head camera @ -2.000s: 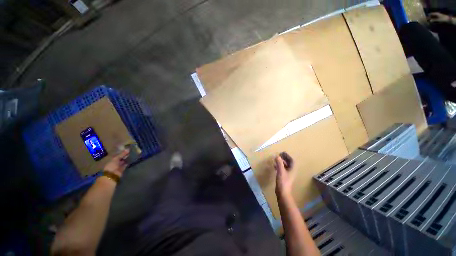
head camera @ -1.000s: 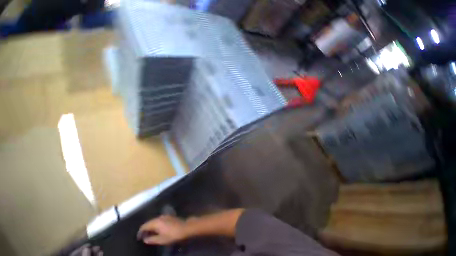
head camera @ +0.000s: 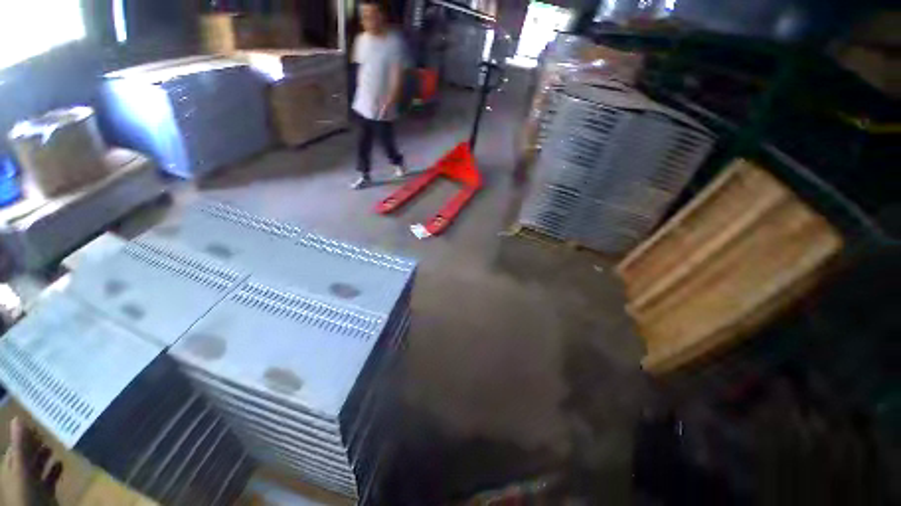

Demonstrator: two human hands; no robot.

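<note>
Grey sheet-metal housings point(head camera: 272, 336) stand in stacked blocks at the lower left. Their top faces show rows of vent slots and dark oval marks, and their layered edges face me. My left hand point(head camera: 32, 472) is at the lower left edge, blurred and cut off by the picture's rim. It is beside the near end of the stack, over tan cardboard point(head camera: 89, 484). Its fingers look apart, with nothing seen in them. My right hand is out of the picture.
A red pallet jack point(head camera: 450, 183) stands on the floor beyond the stack. A person point(head camera: 378, 84) in a light shirt is left of it. Another housing stack point(head camera: 613, 168) and a tilted wooden pallet point(head camera: 731, 272) are at the right. Wrapped loads point(head camera: 198, 114) stand at the back left.
The view has swung up and right, away from the blue crate and most of the cardboard. My right hand has left the picture. The person and the whole pallet jack now show.
</note>
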